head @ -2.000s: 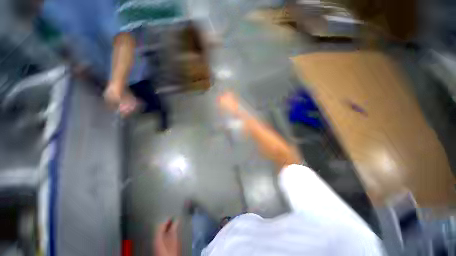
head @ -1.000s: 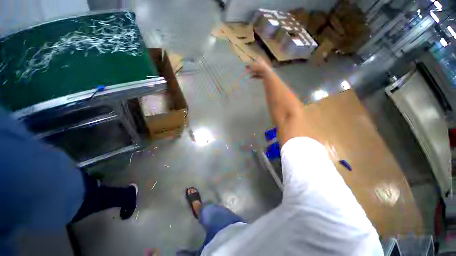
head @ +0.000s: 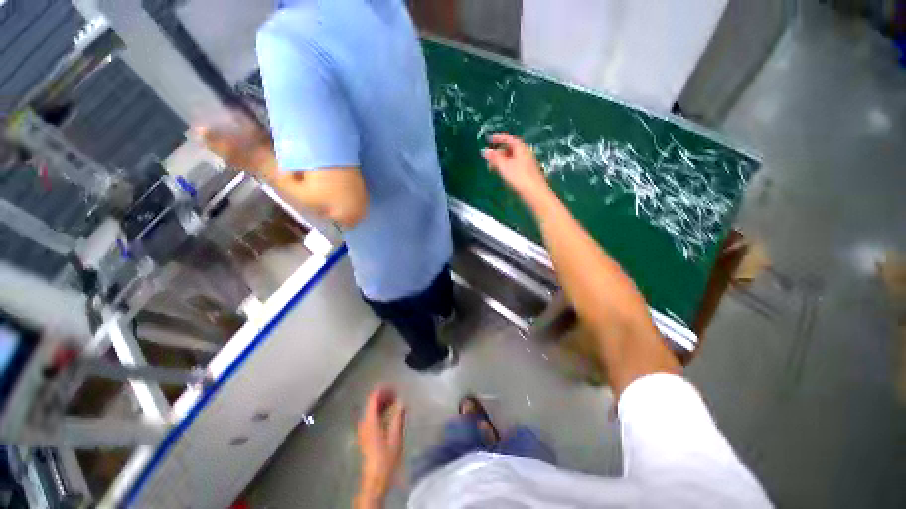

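My right hand (head: pixel 517 166) reaches forward over the green-topped workbench (head: pixel 618 239), with its fingers apart and nothing in it. Thin white edge trimmings (head: pixel 636 179) lie scattered across the bench top. I cannot tell whether my right hand touches the bench or any strip. My left hand (head: pixel 381 437) is low in front of my body, near the bottom edge, slightly blurred, with its fingers apart and empty.
A person in a blue shirt (head: pixel 363 149) stands between the bench and a white processing machine (head: pixel 288 398) with blue edge trim on the left. A brown cardboard box (head: pixel 717 283) is at the bench's right end. Grey floor (head: pixel 795 368) shows at the right.
The view has swung left, bringing the machine in and taking the brown board table out. The green bench now lies ahead under my right arm. My left hand has come clearly into view.
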